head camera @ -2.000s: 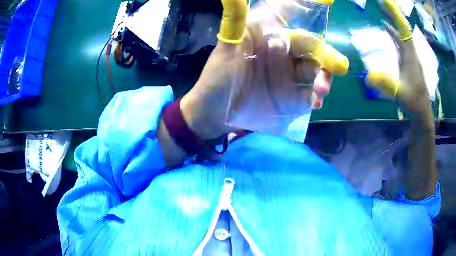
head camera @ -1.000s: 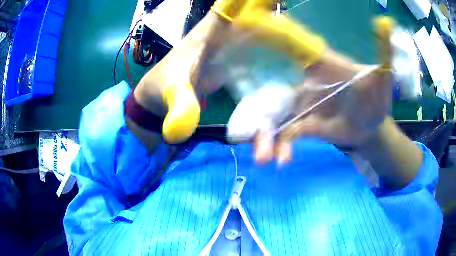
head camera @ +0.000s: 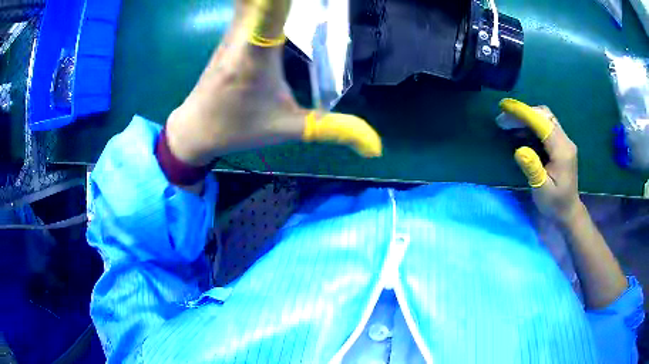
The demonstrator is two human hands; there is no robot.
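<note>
The black optical engine housing (head camera: 409, 46) lies on the bench mat, cut off by the top edge, with its round lens barrel (head camera: 502, 53) on the right and a white wedge-shaped side (head camera: 308, 28) on the left. My left hand (head camera: 238, 106), in yellow finger cots, is at the white side. Its thumb is spread below and its other fingers run out of the top, so its hold is unclear. My right hand (head camera: 558, 160) holds a small dark object (head camera: 528, 142) with a pale tip between cotted fingers, right of the barrel near the bench edge.
A blue parts bin (head camera: 96, 64) with a shiny item stands on the left. A shiny clear-and-white packet (head camera: 632, 82) and a small blue thing (head camera: 623, 146) lie at the far right. The bench's front edge (head camera: 441, 183) runs just before my smock.
The clear panel seen earlier in my left hand is no longer distinguishable. My right hand has moved right and down, away from my left. The housing now shows further right in view, lens barrel included.
</note>
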